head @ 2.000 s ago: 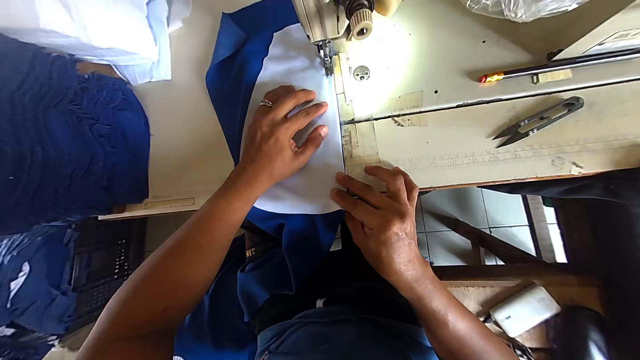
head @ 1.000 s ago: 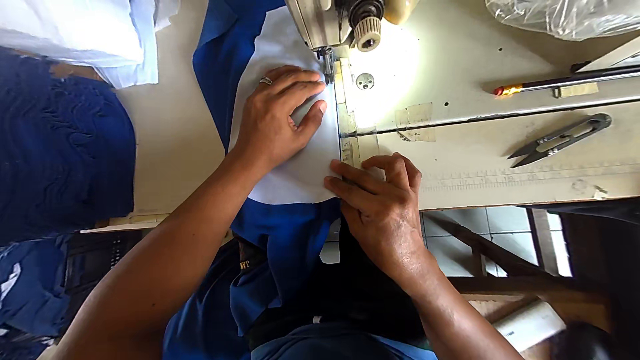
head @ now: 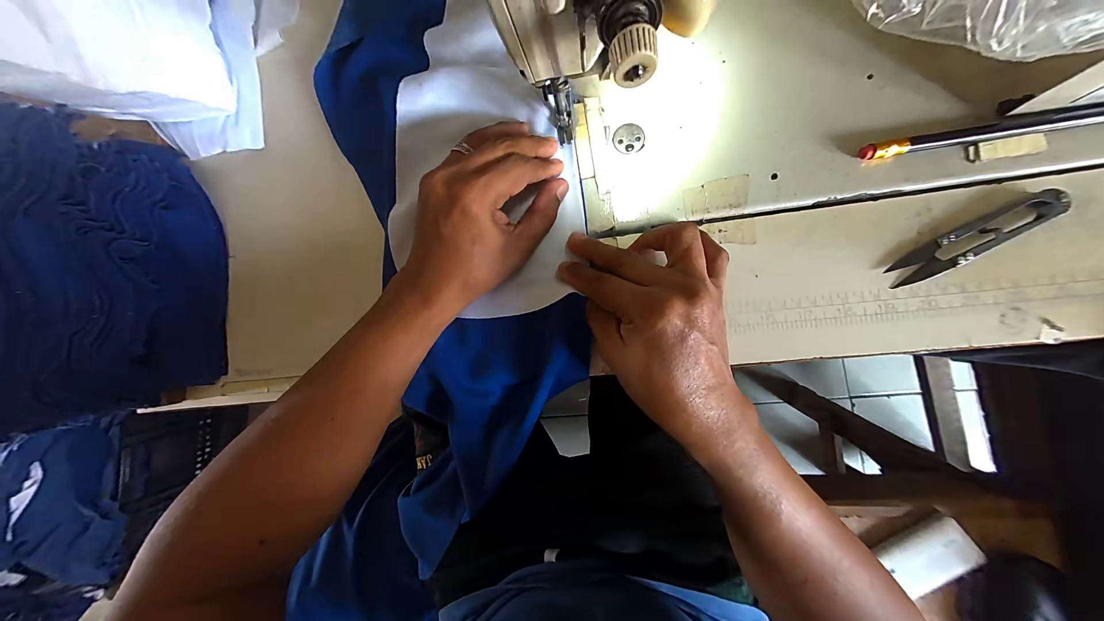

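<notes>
A white fabric piece (head: 517, 289) lies on top of blue fabric (head: 509, 354) under the presser foot (head: 562, 116) of a sewing machine (head: 552, 39). My left hand (head: 483, 203), with a ring on one finger, rests on the white piece just below the foot, fingertips near its right edge. My right hand (head: 660, 302) has two fingertips on that same edge, lower down, its other fingers curled. Neither hand is closed around anything. The blue fabric hangs over the table's front edge toward my lap.
Thread snips (head: 979, 237) and a pencil (head: 975, 134) lie to the right, beneath a clear plastic bag (head: 992, 26). Stacked blue fabric (head: 103, 267) and white fabric (head: 112, 69) stand at the left. A printed ruler scale (head: 862, 306) runs along the table's front.
The white and blue fabric has moved up past the presser foot, so less of the white piece lies below it. Both hands stay on the white piece.
</notes>
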